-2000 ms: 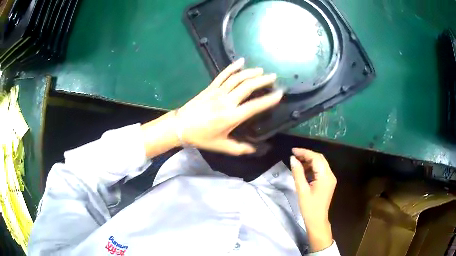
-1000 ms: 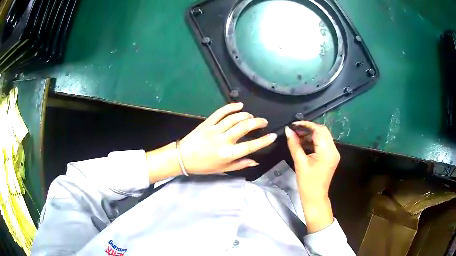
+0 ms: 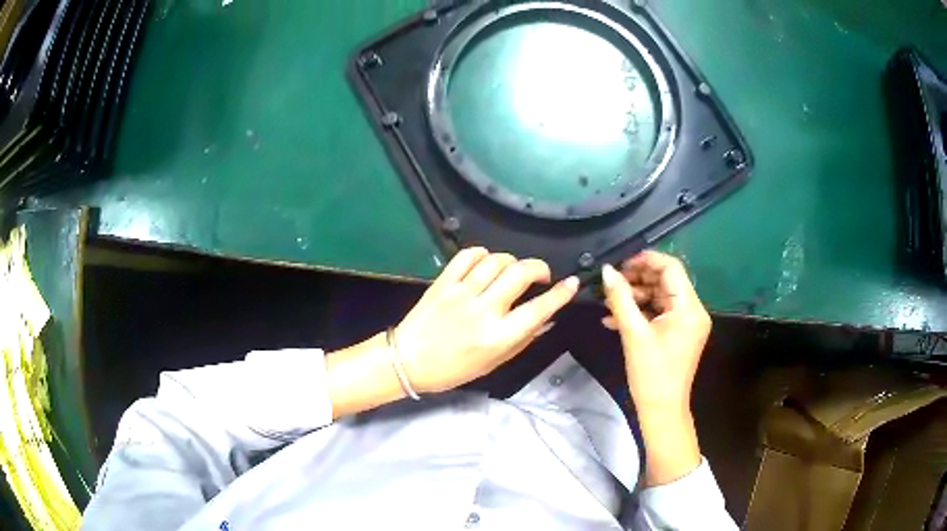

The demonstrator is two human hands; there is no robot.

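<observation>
A square black plastic frame [image 3: 519, 230] with a large round hole lies on the green bench top, one corner pointing towards me at the bench's near edge. My left hand [image 3: 472, 322] rests at the frame's near corner, its index fingertip pressed on the edge. My right hand [image 3: 659, 311] is just to the right, thumb and fingers pinched together at the near right edge. A small dark piece shows between the two hands' fingertips; I cannot tell a strip from the frame's edge there.
A nested pile of black frames [image 3: 78, 93] stands at the far left. More black frames [image 3: 922, 171] lie at the right edge. Bright yellow strips [image 3: 29, 384] hang at the lower left. An open brown cardboard box [image 3: 820, 467] is below the bench at the right. The bench top [image 3: 249, 166] is shiny green.
The frame appears a little further left and lower in view. My left hand has moved right, its index fingertip now close to my right hand. My right hand came up to the frame edge earlier and stays there.
</observation>
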